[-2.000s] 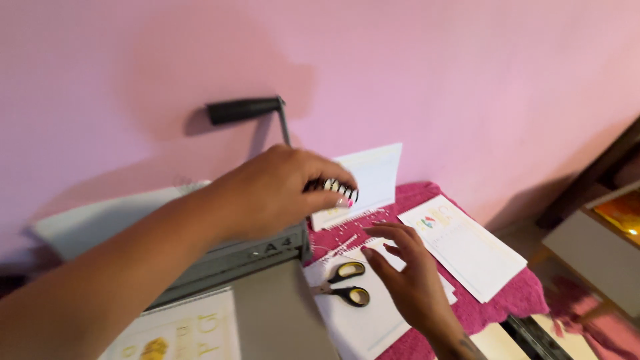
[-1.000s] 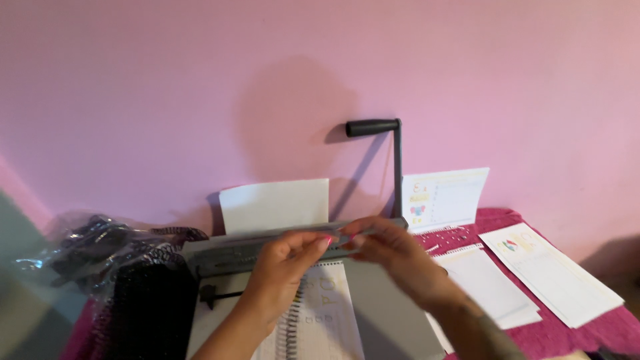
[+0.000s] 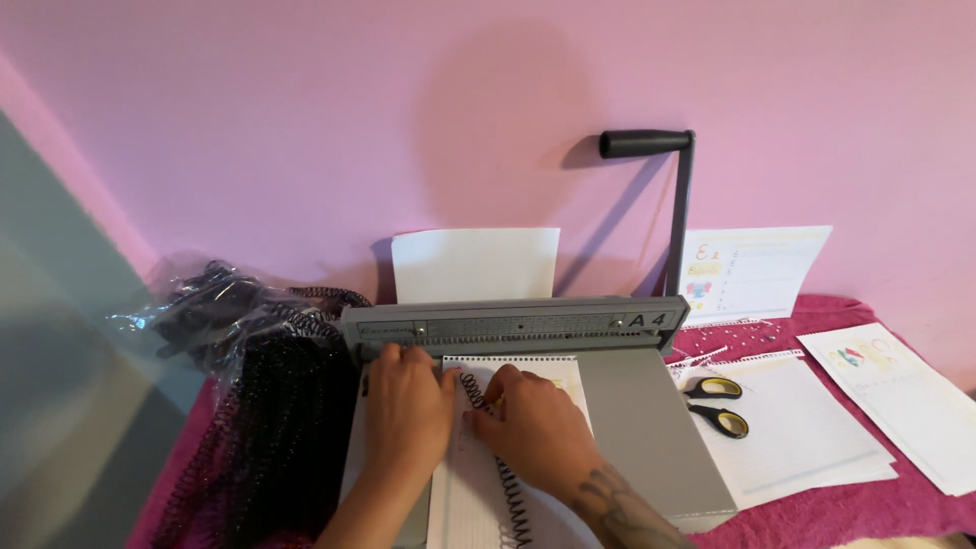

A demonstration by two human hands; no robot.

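A grey manual binding machine (image 3: 518,324) stands in front of me, its black-gripped lever (image 3: 646,143) raised at the right. On its bed lies a stack of punched printed sheets (image 3: 476,488), the row of holes along the far edge. My right hand (image 3: 537,427) pinches a black plastic binding coil (image 3: 512,492) near its upper end, above the sheets. Beside the sheets' left edge, my left hand (image 3: 412,412) rests on the machine with its fingers near the punching slot. Whether it holds anything is hidden.
Many black coils (image 3: 282,435) and a clear plastic bag (image 3: 217,305) lie at the left. Black-and-yellow scissors (image 3: 720,404) rest on papers (image 3: 793,435) at the right, on a magenta cloth (image 3: 831,511). Printed sheets (image 3: 755,274) and a blank sheet (image 3: 476,263) lean against the pink wall.
My hands were close together near the machine's slot a second ago; now they are apart, the right one on the coil. The view has swung left since two seconds ago.
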